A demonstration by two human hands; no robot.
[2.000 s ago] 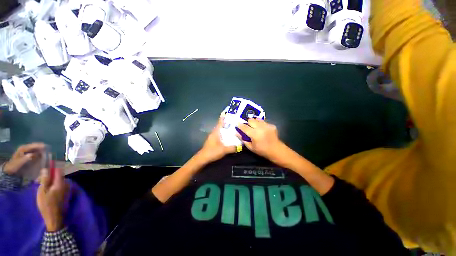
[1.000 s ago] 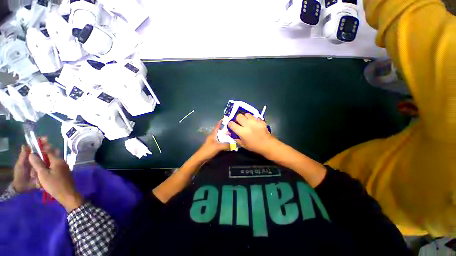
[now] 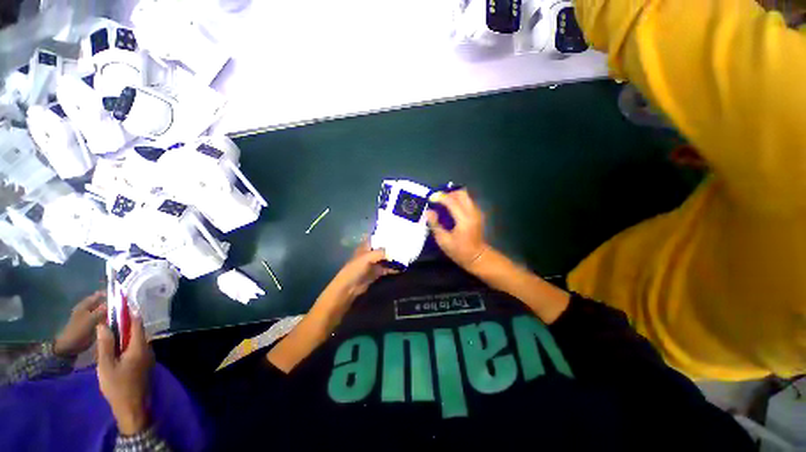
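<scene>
A white security camera (image 3: 398, 231) with two black windows stands out in front of me over the dark green mat. My left hand (image 3: 364, 267) grips its lower left end. My right hand (image 3: 461, 231) is at its right side, with the fingers closed on a dark purple cleaning cloth (image 3: 444, 214). The cloth is beside the camera's upper right edge; whether it touches the camera is hard to tell. Part of the cloth is hidden by my fingers.
White cameras (image 3: 190, 234) are piled at left; others (image 3: 552, 26) stand upper right on the white strip (image 3: 353, 53). Two thin sticks (image 3: 317, 220) and a white scrap (image 3: 239, 286) lie on the mat (image 3: 530, 141). A left neighbour's hands hold a red-and-dark item; a yellow sleeve (image 3: 707, 79) reaches in at right.
My right hand and the cloth have moved from the camera's face to its right side, uncovering the black square window. The view has turned slightly. The left neighbour's hands have moved beside the nearest piled camera.
</scene>
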